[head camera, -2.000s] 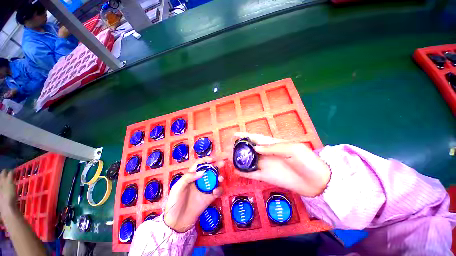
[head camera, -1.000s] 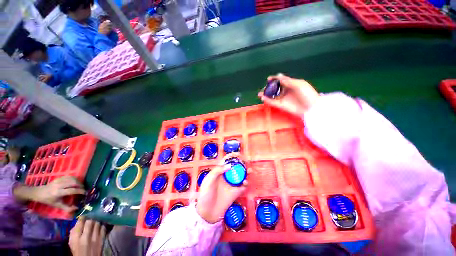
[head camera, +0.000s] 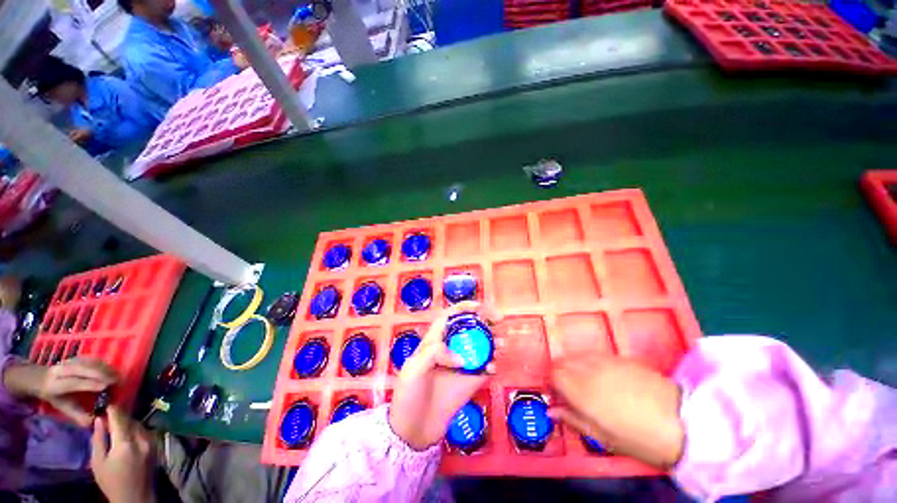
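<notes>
My left hand (head camera: 428, 393) holds a round watch unit (head camera: 470, 344) upright above the tray, its lit blue display with pale lines facing me. My right hand (head camera: 620, 405) is over the front row of the red-orange foam tray (head camera: 523, 344), fingers bent down. A blue-lit unit shows partly under it; whether the fingers grip anything is hidden. Other blue-lit units (head camera: 529, 420) sit in the left pockets and front row. My right sleeve covers the front right corner. A loose dark unit (head camera: 544, 173) lies on the green surface beyond the tray.
Tape rolls (head camera: 248, 342) and small dark parts lie left of the tray. A neighbour's hands (head camera: 74, 383) work at a red tray (head camera: 138, 314) farther left. A pale frame bar (head camera: 123, 187) crosses there. More red trays (head camera: 777, 34) stand at the far right and right edge.
The dark unit from my right hand now lies on the green surface beyond the tray. My right hand has come back over the front row. My left hand still holds its blue-lit unit.
</notes>
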